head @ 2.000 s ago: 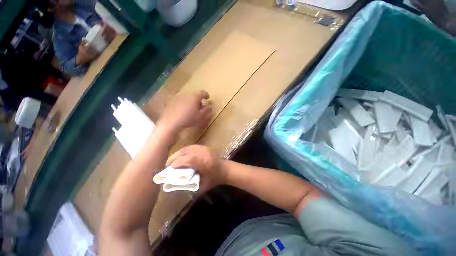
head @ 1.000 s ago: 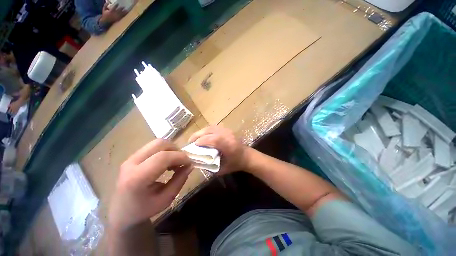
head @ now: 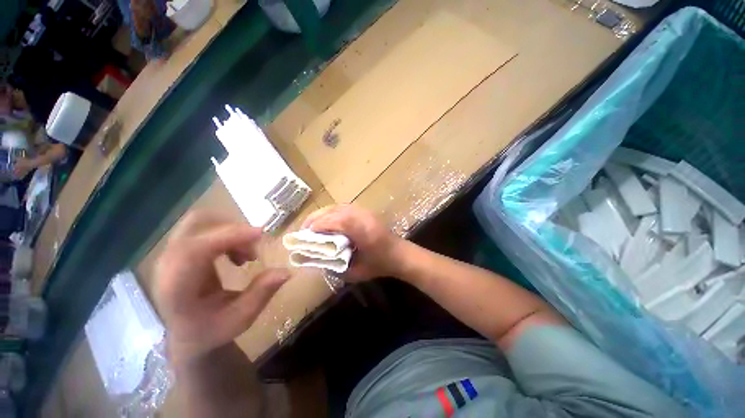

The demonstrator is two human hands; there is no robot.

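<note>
My right hand (head: 355,241) is closed around two stacked white plastic housings (head: 320,251), their curled open ends facing left. My left hand (head: 208,286) is just left of them, blurred, thumb and forefinger apart, with nothing visible between them. A white stack of parts (head: 255,167) lies on the bench beyond my hands, thin prongs at its far end and slots at its near end. A small dark heap of fittings (head: 331,133) lies on the tan cardboard sheet (head: 408,98), too small to make out singly.
A green crate with a bluish liner (head: 531,175) stands at the right, holding many loose white housings (head: 678,204). A white strip bundle (head: 122,326) in clear plastic lies at lower left. Clear tape (head: 433,184) covers the bench edge. People's arms show across the bench, upper left.
My left hand went from over the cardboard sheet to the housings' open ends, then drew slightly left with its fingers parting. My right hand keeps its hold. The view has shifted.
</note>
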